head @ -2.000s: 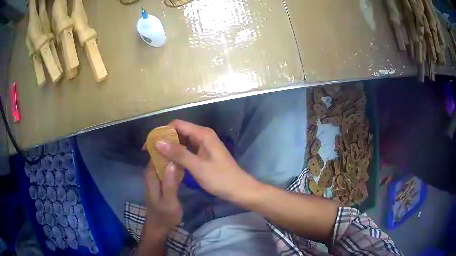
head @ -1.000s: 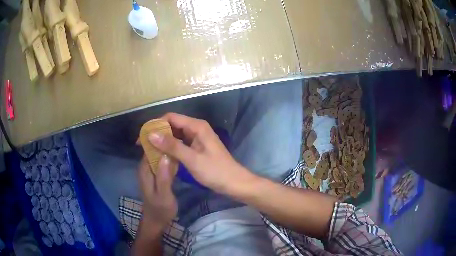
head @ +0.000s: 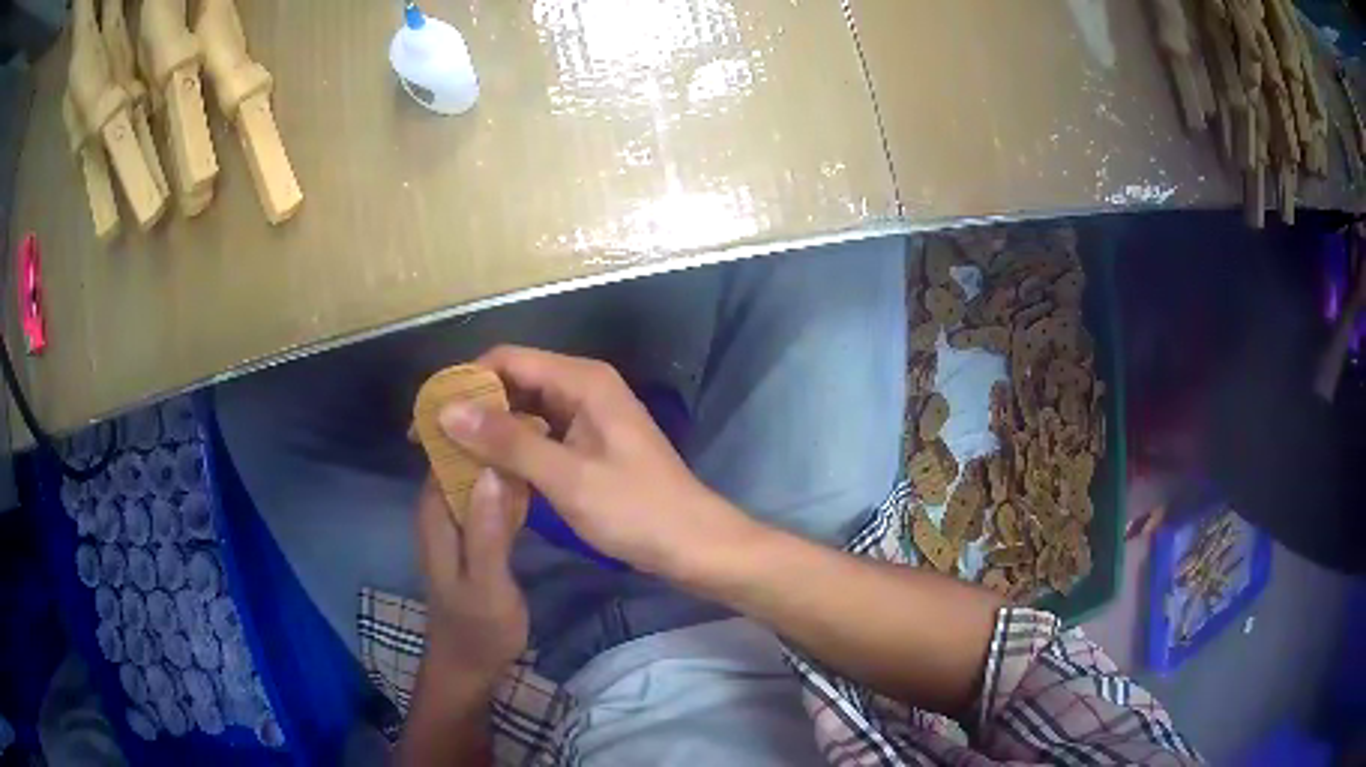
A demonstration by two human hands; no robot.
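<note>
A flat tan oval sole [head: 468, 393] with fine lines on its face is held over my lap, below the table edge. My right hand [head: 599, 457] grips it from the right, thumb pressed on its upper face and fingers behind it. My left hand [head: 477, 577] holds its lower end from below, with the thumb on the face. The fingers and thumbs cover part of the sole, and its underside is hidden.
On the table [head: 524, 255] lie pale carved wooden legs [head: 183, 113], a glue bottle [head: 435, 65], a pink-red stick [head: 32, 294] and browner sticks [head: 1255, 105]. Beside my knees are a blue crate [head: 270, 599], a green crate [head: 1115, 495] and a small blue basket [head: 1161, 607].
The view has shifted a little, so the table items sit slightly higher and further left than at first. Both hands keep nearly the same hold on the sole.
</note>
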